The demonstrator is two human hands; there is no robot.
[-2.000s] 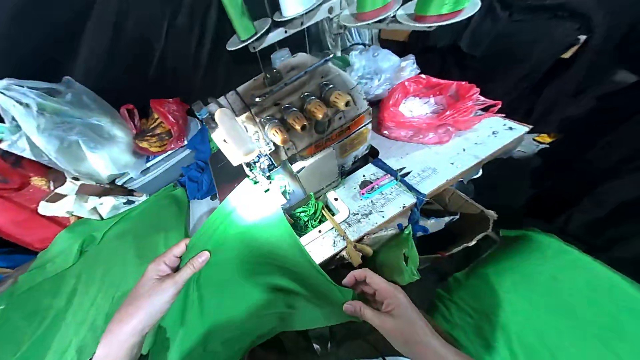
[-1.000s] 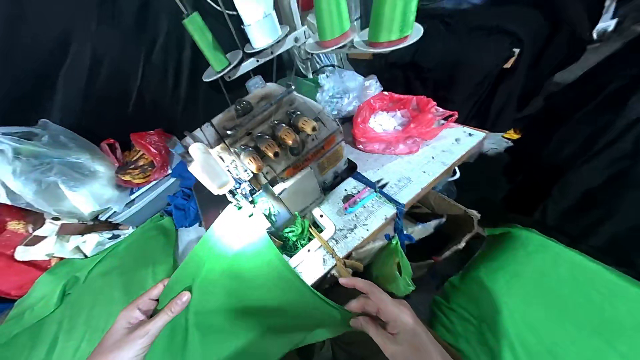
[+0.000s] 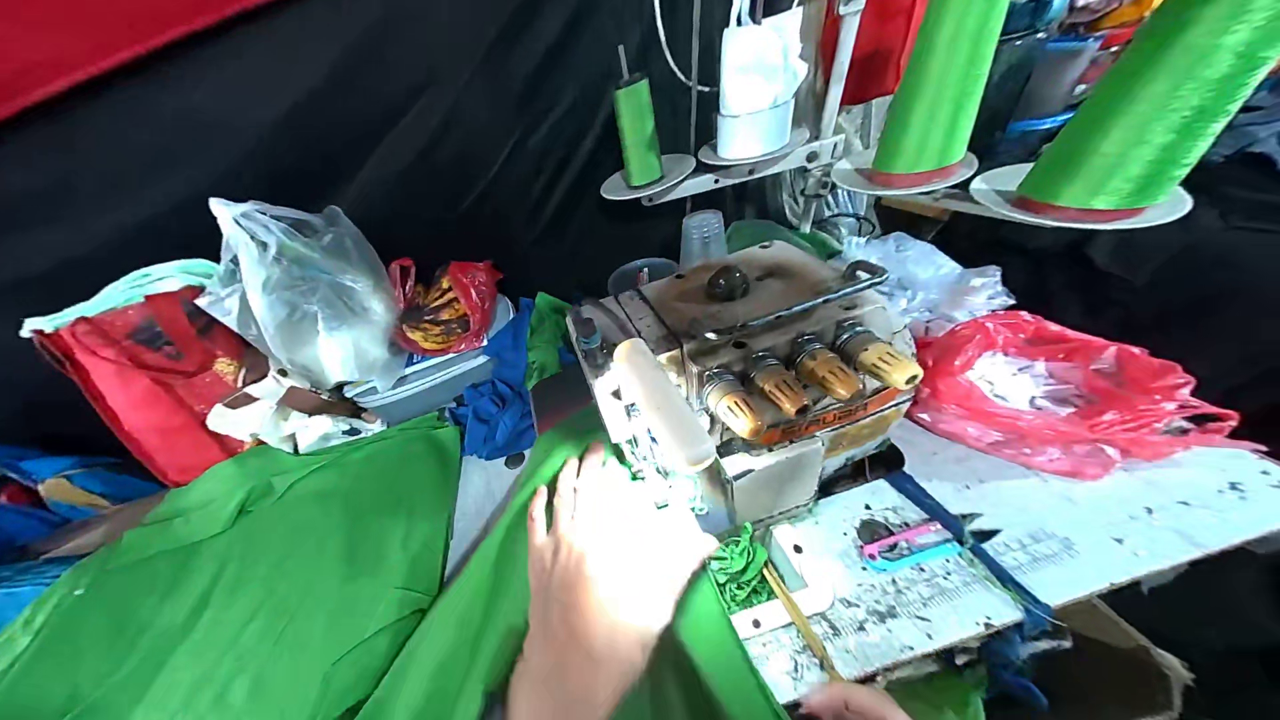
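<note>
An overlock sewing machine (image 3: 740, 340) with several tension knobs stands on a worn white table. My left hand (image 3: 605, 560) lies on green fabric (image 3: 460, 620) just in front of the presser area, fingers toward the machine; bright light washes out its back, and whether it pinches the cloth cannot be told. Only part of my right hand (image 3: 855, 700) shows at the bottom edge, near the table's edge and the fabric; its grip is hidden. Green thread scraps (image 3: 740, 570) fill an opening beside the machine, next to a tan strip (image 3: 800, 620).
Pink and blue thread snips (image 3: 910, 545) lie on the table (image 3: 1120, 510). A red plastic bag (image 3: 1060, 390) sits at right, green thread cones (image 3: 940, 90) above. More green cloth (image 3: 250, 570), a blue cloth (image 3: 497, 415), a clear bag (image 3: 305, 290) and a red bag (image 3: 150, 370) are at left.
My left hand has moved forward over the fabric, close to the machine. My right hand, earlier holding the fabric's edge in view, is now mostly out of frame. The view has shifted and come nearer.
</note>
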